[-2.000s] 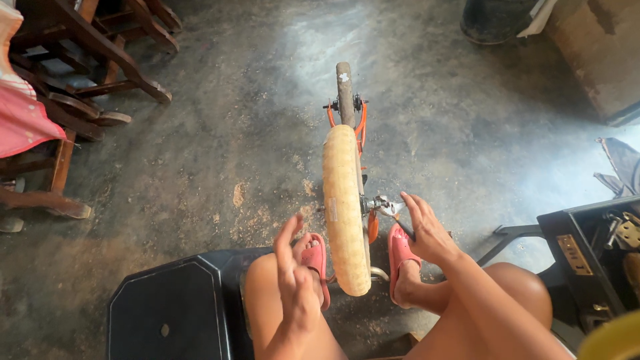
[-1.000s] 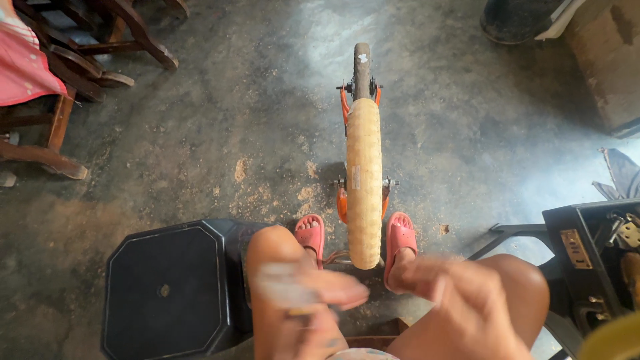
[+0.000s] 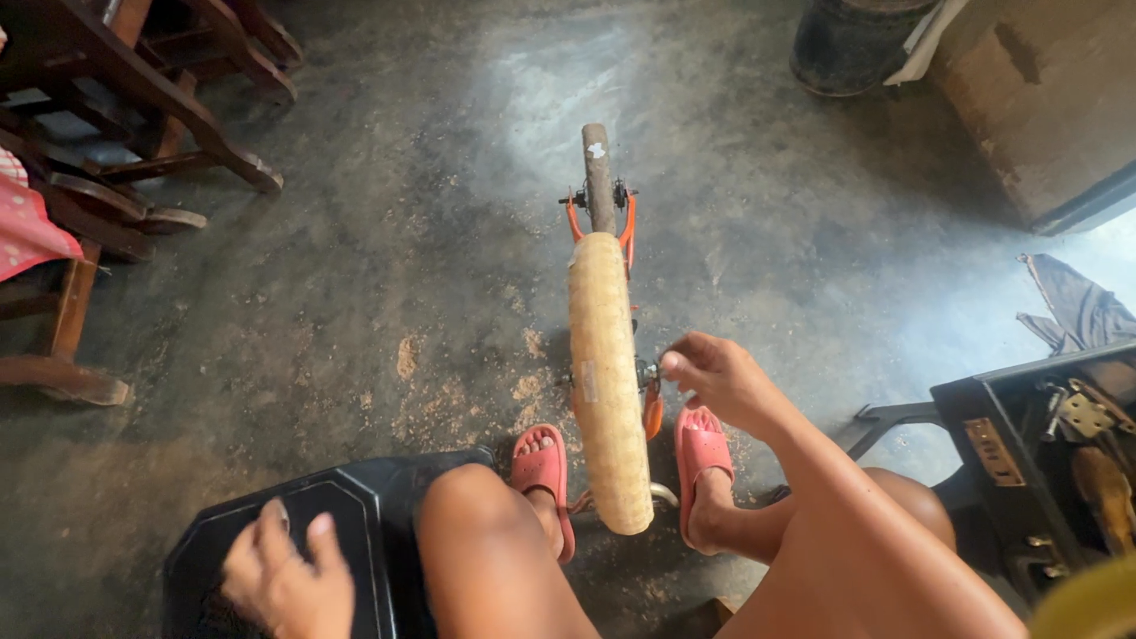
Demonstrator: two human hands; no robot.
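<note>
A small bicycle stands on the floor between my feet, seen from above. Its near tire [image 3: 605, 382] is pale yellow with blocky tread, its far tire [image 3: 599, 169] is dark, and parts of the orange frame [image 3: 628, 226] show beside it. My right hand [image 3: 710, 373] is at the axle nut [image 3: 650, 373] on the near wheel's right side, fingertips touching or just beside it; whether they grip it cannot be told. Over the black plastic stool [image 3: 346, 524] at lower left is my left hand [image 3: 288, 568], fingers apart, holding nothing. A bent metal bar [image 3: 661, 494] shows beside the near tire.
Wooden chair legs [image 3: 213, 133] and pink cloth [image 3: 31, 226] are at left. A black container [image 3: 843, 44] stands at the back right by a block [image 3: 1047, 106]. On the right, a black open-topped box [image 3: 994, 453] holds metal hardware and a wooden-handled tool. Dark cloth [image 3: 1078, 302] lies behind it.
My left hand has moved left from between my knees to over the stool. My right hand has moved forward to the side of the near wheel.
</note>
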